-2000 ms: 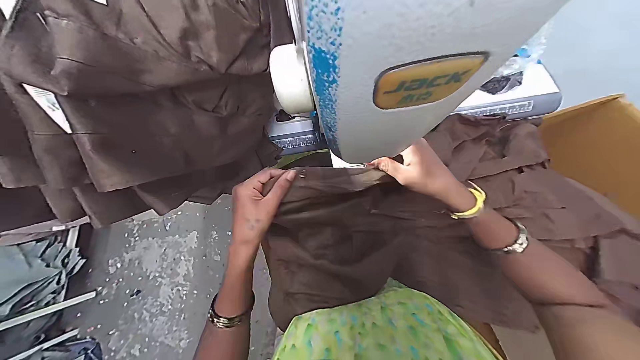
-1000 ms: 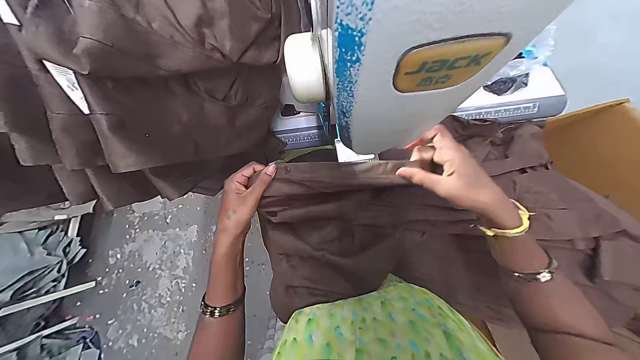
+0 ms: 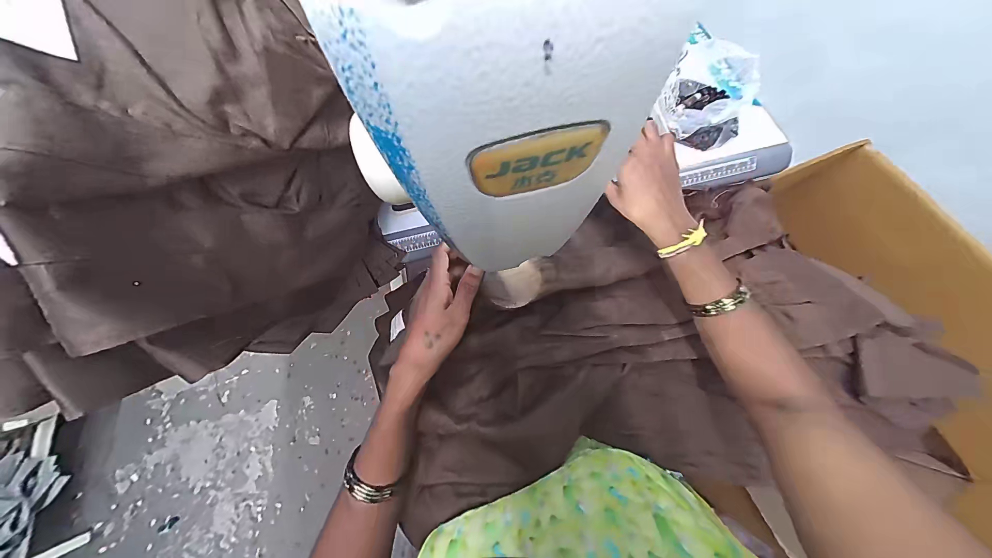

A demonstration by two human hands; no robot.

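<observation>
The head of a Jack sewing machine (image 3: 496,101) fills the upper middle and hides its needle area. Brown fabric (image 3: 542,395) runs from beneath it down over a green patterned cloth on my lap (image 3: 589,504). At the left lower side of the machine head is my left hand (image 3: 442,314), fingers on or beside the fabric; their tips are partly hidden, so a grip cannot be made out. My right hand (image 3: 647,182) is raised against the right side of the machine head, fingers bent, their tips partly hidden behind it.
Piled brown fabric pieces (image 3: 194,256) hang at the left. A cardboard box (image 3: 876,209) borders the fabric at the right. Behind my right hand, a plastic bag with dark small items (image 3: 705,101) rests on the machine bed (image 3: 736,159). Grey cloth (image 3: 27,488) lies at the lower left.
My right hand has let go of the fabric edge and moved up to the side of the machine head. The fabric edge is no longer stretched between both hands. The view has shifted.
</observation>
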